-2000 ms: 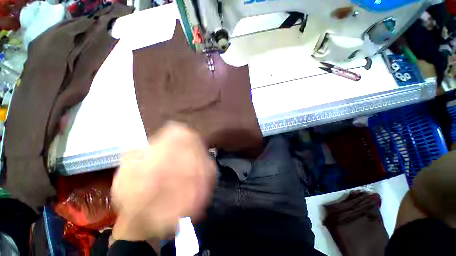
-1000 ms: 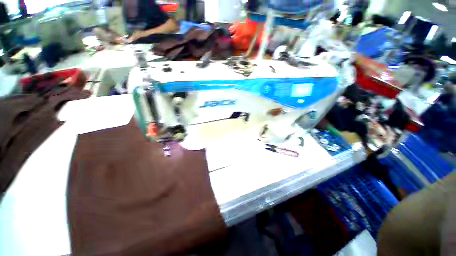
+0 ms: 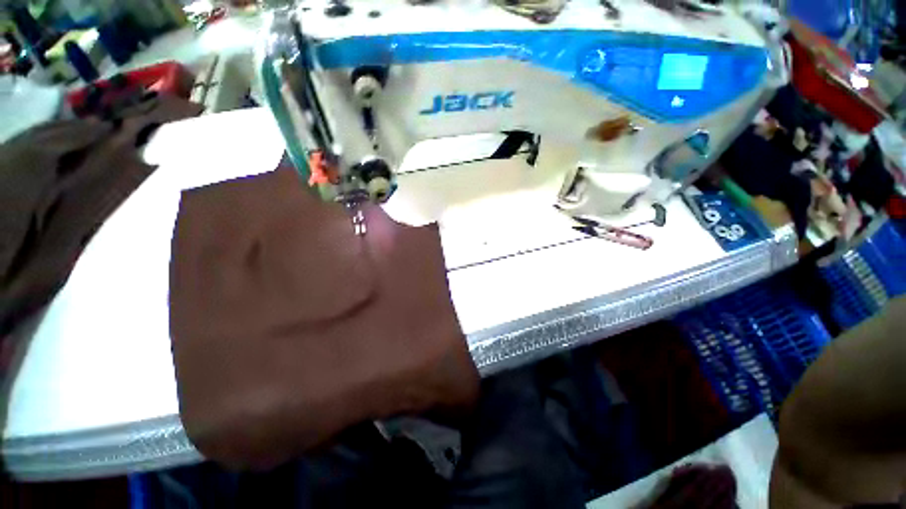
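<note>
A dark brown garment panel [image 3: 318,308] lies on the white machine table, its upper part under the presser foot [image 3: 360,221]. Its lower edge hangs over the table's front edge, and a few creases cross its middle. The white and blue sewing machine [image 3: 467,104] stands above it. An orange-red tuft [image 3: 319,169] hangs near the needle. My left hand is not in view. A large, dim skin-toned shape, likely my right hand or forearm [image 3: 844,423], is cut off by the right edge; its fingers cannot be made out. No hand is seen touching the panel.
Thread snips [image 3: 621,235] lie on the machine bed right of the needle. A measuring tape [image 3: 616,308] runs along the front edge. Brown cloth [image 3: 60,199] drapes at the left. Blue baskets [image 3: 740,343] stand below at the right. A red tray [image 3: 129,87] is behind.
My left hand, blurred over the lap two seconds ago, has left the picture. The view swung up toward the workshop, then partly back down. The panel stays under the foot.
</note>
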